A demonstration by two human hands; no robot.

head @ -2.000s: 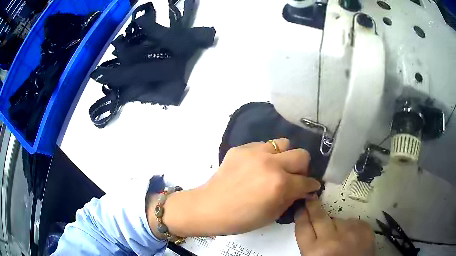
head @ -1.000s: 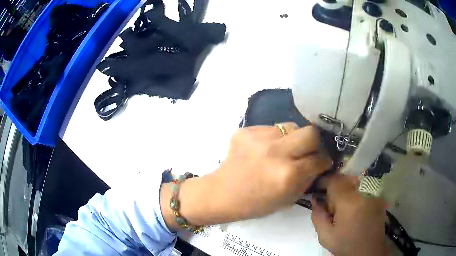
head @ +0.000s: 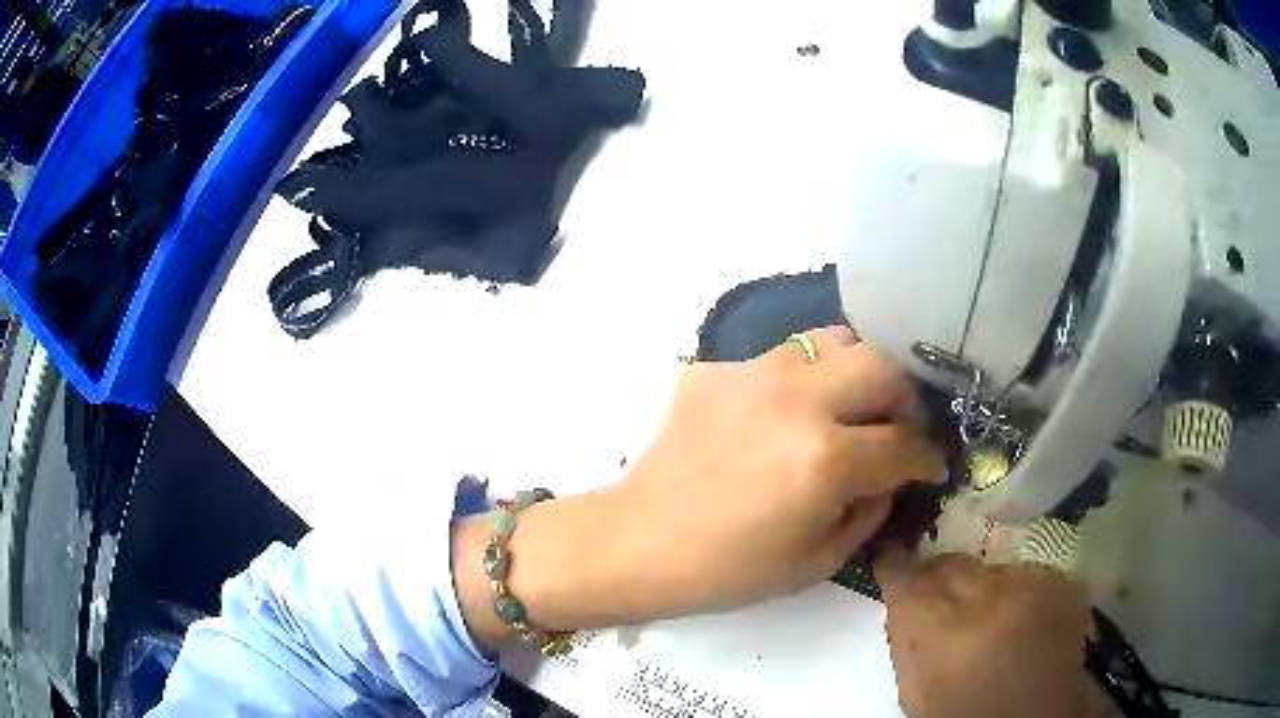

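Note:
A black fabric pouch body [head: 769, 312] lies flat at the sewing machine's head, its rounded far edge showing beyond my left hand. My left hand [head: 786, 470], with a ring and a bead bracelet, pinches the fabric close to the needle area. My right hand [head: 990, 638] is at the near side of the needle area, its fingertips against the dark fabric edge beside my left fingers. The presser foot area [head: 991, 466] is lit yellowish and partly hidden. The white sewing machine [head: 934, 211] stands over the fabric.
A heap of black zippered strips [head: 449, 175] lies on the white table [head: 421, 407]. A blue bin [head: 211, 211] with black pieces stands at the left. Dark thread snips [head: 1123, 671] lie at the lower right, partly behind my right hand. Printed markings run along the table's front edge.
The fabric and both my hands have moved right, in under the machine head. Less of the pouch body shows. The view has shifted slightly, and my right hand now partly covers the snips.

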